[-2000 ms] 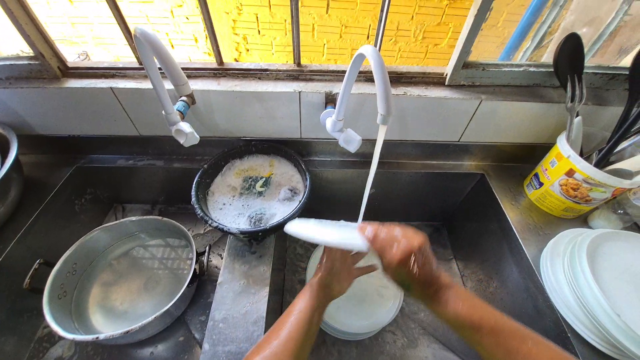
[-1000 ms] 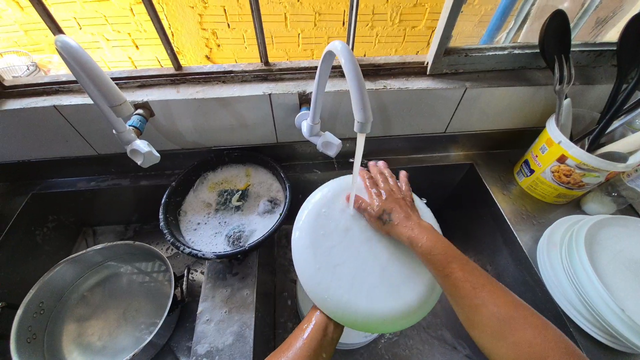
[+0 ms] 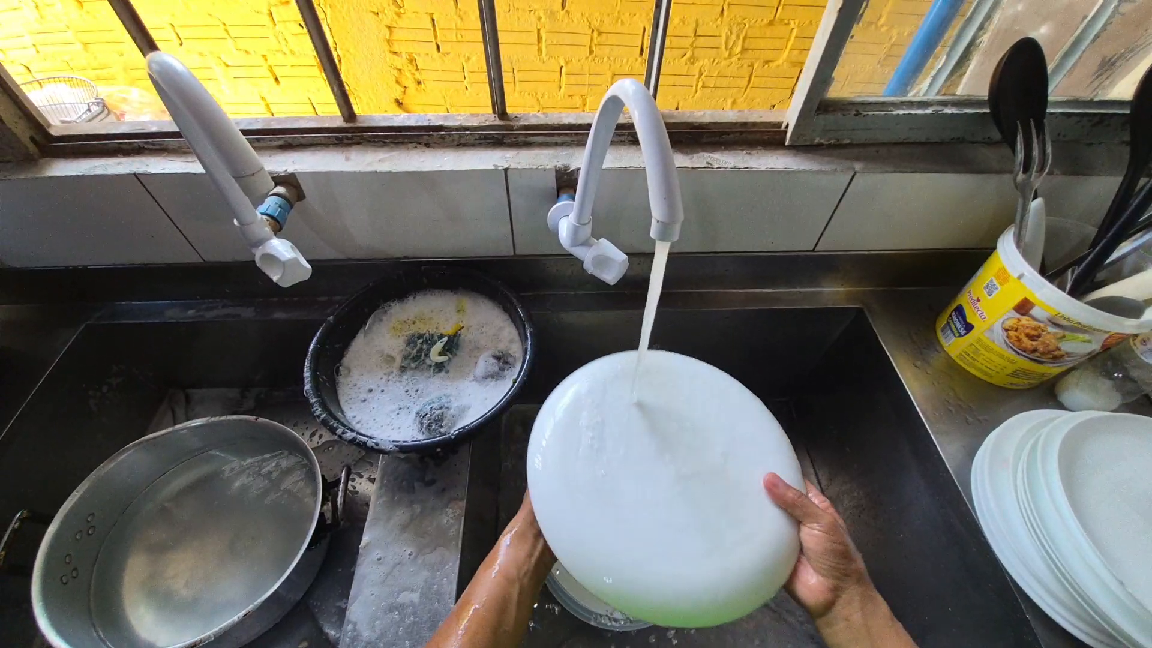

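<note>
A white plate (image 3: 666, 504), its underside facing up, is held tilted between my two hands over the right sink basin. Water from the right white faucet (image 3: 630, 153) runs onto its upper part. My right hand (image 3: 814, 544) grips the right rim, thumb on top. My left hand (image 3: 533, 531) is at the lower left rim, its fingers hidden beneath the plate. Below, partly covered, other dishware (image 3: 589, 605) lies in the basin. To the left, a black basin (image 3: 319, 396) holds foamy water with scouring pads.
An aluminum pot (image 3: 67, 540) of cloudy water stands at left, beside the metal divider (image 3: 409, 540). The left faucet (image 3: 211, 144) is not running. On the right counter are stacked white plates (image 3: 1008, 504) and a yellow tub (image 3: 999, 315) of utensils.
My right hand has moved from the plate's upper surface down to its right rim. Two seconds ago the plate was seen nearly edge-on; now its underside shows.
</note>
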